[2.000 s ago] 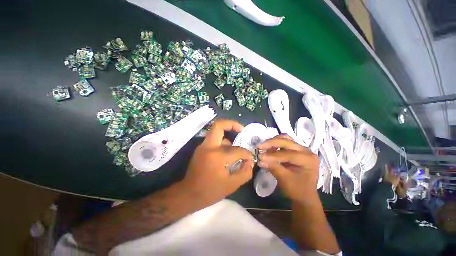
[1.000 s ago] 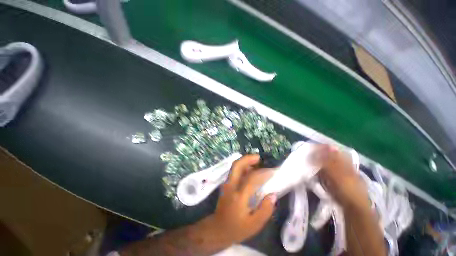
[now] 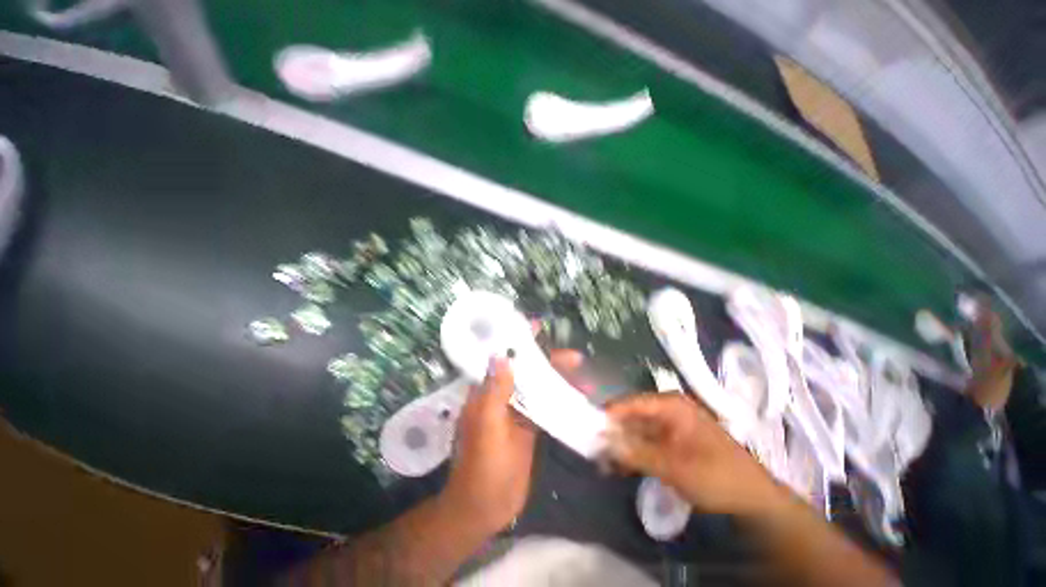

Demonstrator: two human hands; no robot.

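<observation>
A white curved housing half (image 3: 555, 396) is held over the bench, its round end up and left, its tail down and right. My left hand (image 3: 501, 436) grips it near the round end, thumb on its face. My right hand (image 3: 677, 441) holds the tail end; the fingertips are blurred. Another housing half (image 3: 415, 436) lies on the bench, partly behind my left hand and the held one. A loose pile of small green circuit boards (image 3: 396, 300) lies behind my hands. Whether a board sits in the held housing cannot be seen.
Many white housings (image 3: 803, 390) are heaped at the right. A pale rail (image 3: 379, 151) separates the bench from the green belt (image 3: 734, 184), which carries white housings (image 3: 585, 117). A grey post stands at upper left, a white part shows at the left edge. A person's hand (image 3: 989, 369) shows at far right.
The held housing has turned, its round end now at the upper left. My right hand has moved down and left onto the tail. Housings on the belt have changed position. The view has shifted.
</observation>
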